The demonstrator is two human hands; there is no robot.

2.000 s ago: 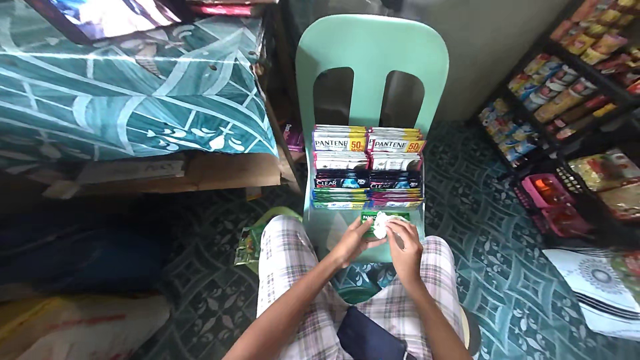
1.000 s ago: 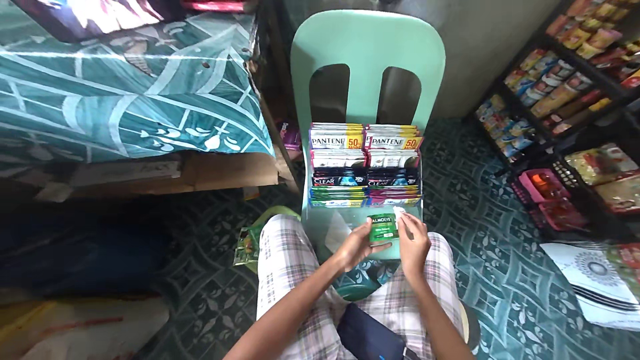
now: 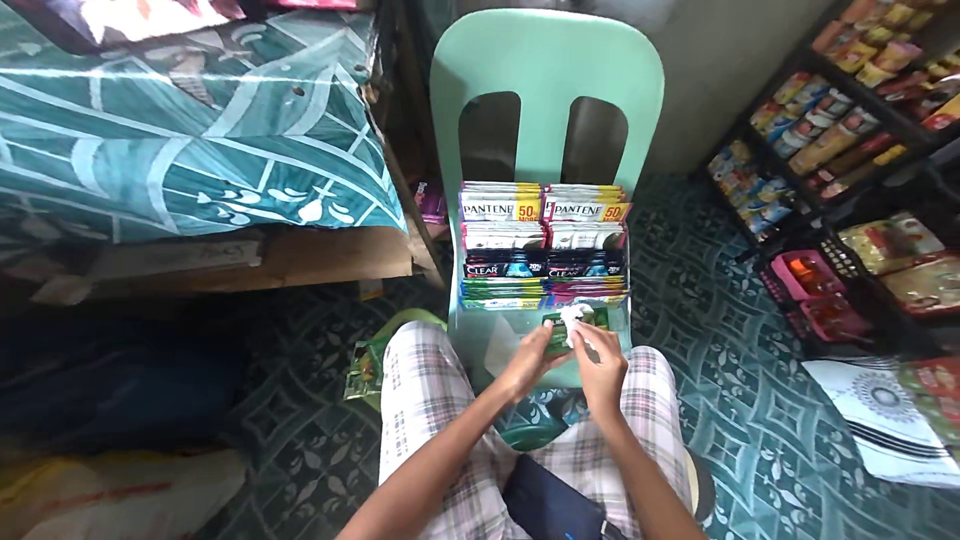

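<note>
My left hand (image 3: 531, 354) holds a green sachet (image 3: 556, 339) by its left side, above the front of a pale green plastic chair (image 3: 546, 71). Pinched in the fingertips of my right hand (image 3: 601, 361) is a crumpled white tissue or cloth (image 3: 576, 315), which lies against the face of the sachet. Just beyond my hands, a rack of shampoo sachets stands on the seat, with Pantene sachets (image 3: 501, 208) at the back and dark Clear sachets (image 3: 504, 267) nearer. Striped sachets (image 3: 502, 289) fill the front row. A clear plastic piece (image 3: 504, 349) is left of my left hand.
At the left is a table with a teal patterned cover (image 3: 187, 150). Dark shelves (image 3: 847, 82) of packaged goods and a pink basket (image 3: 821, 296) stand at the right. A dark blue pouch or similar flat item (image 3: 555, 499) rests on my lap. A green packet (image 3: 364, 371) is beside my left knee.
One second ago the sachet's face showed more fully, with the white piece at its right edge. Now my right hand and the white piece are over the sachet's face.
</note>
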